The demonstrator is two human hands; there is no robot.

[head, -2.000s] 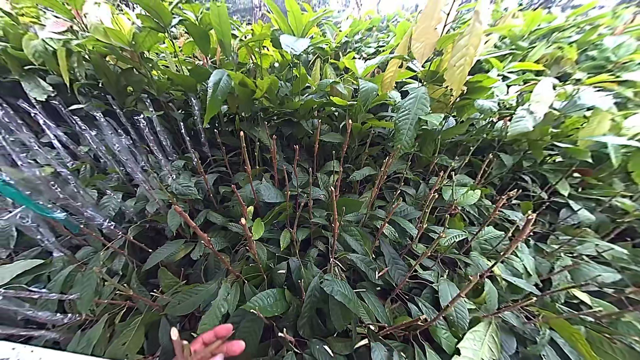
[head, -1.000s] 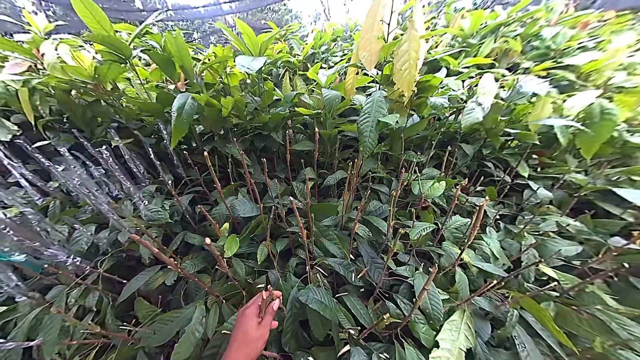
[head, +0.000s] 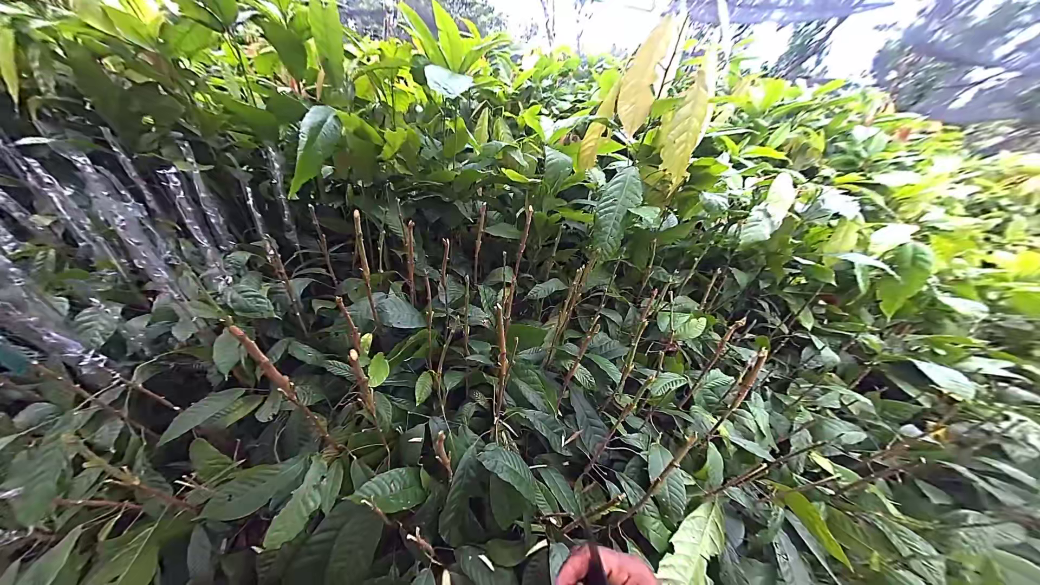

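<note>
At the bottom edge, slightly right of centre, my right hand [head: 609, 566] shows only in part, its fingers curled around a dark, narrow object [head: 596, 562]. What that object is cannot be told. The hand is just below a slanting woody stem [head: 674, 463] and left of a pale green leaf [head: 697, 540]. Many upright cut stems [head: 501, 349] with bare, pale tops rise among dark green leafy plants. A thicker brown cut stem [head: 272, 370] leans at the left. My left hand is out of view.
Strips of clear plastic [head: 130, 219] hang over the plants at the left. Taller, dense foliage [head: 487, 122] stands behind the cut stems, with yellowed leaves [head: 686, 122] at its top. Dark netting [head: 959, 65] spans the upper right.
The hand that was among the leaves at lower left of centre a second ago is gone from there. A hand with a dark object now shows at the bottom edge.
</note>
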